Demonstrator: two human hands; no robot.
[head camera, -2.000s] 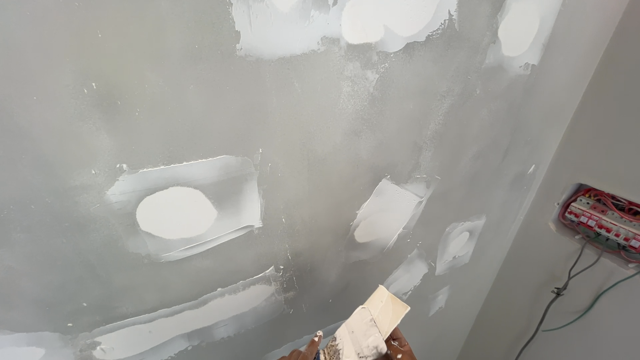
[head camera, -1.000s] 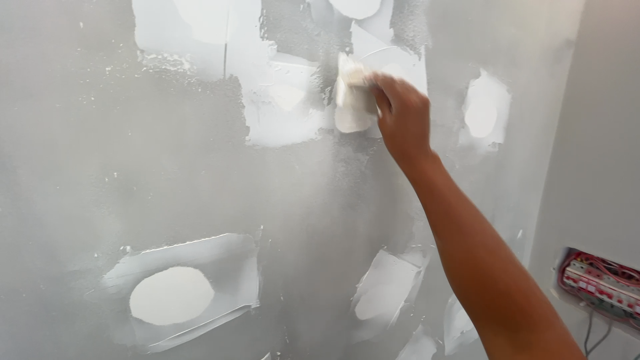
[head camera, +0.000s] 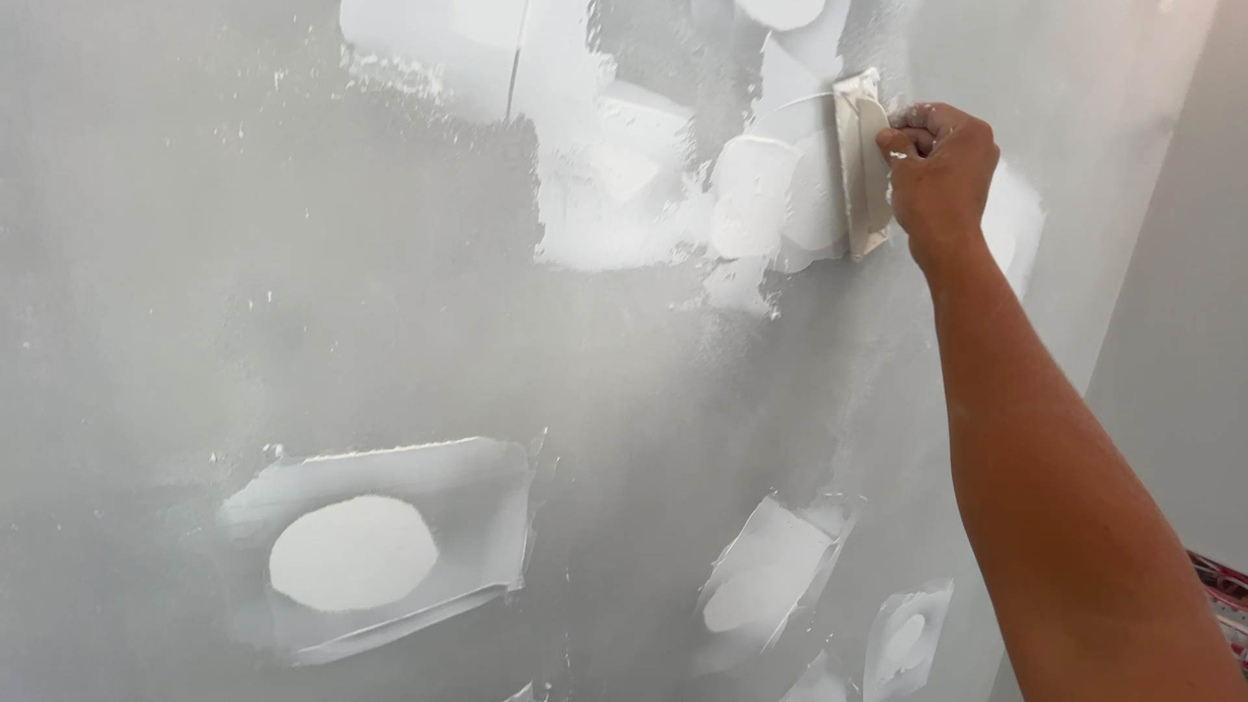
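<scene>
My right hand (head camera: 941, 175) grips a flat, cream-coloured putty spreader (head camera: 863, 166) by its right side, at the upper right. The spreader stands nearly upright with its left edge at the wall, over the right part of a white filler patch (head camera: 814, 195). Compound is smeared on its face and on my fingers. Just left of it, a thicker dab of wet filler (head camera: 751, 195) joins a wide white patch (head camera: 604, 229). My left hand is out of view.
Lower on the grey wall (head camera: 390, 341) are an oval patch within a smeared rectangle (head camera: 353, 553), a slanted patch (head camera: 770, 575) and a smaller one (head camera: 907, 634). An adjoining wall (head camera: 1180, 390) stands right. Red wiring of an electrical box (head camera: 1219, 590) shows at the right edge.
Two seconds ago both hands were at the bottom edge with the spreader. My right hand then rose to the upper patches, and has since moved right across them. The left hand has left the view.
</scene>
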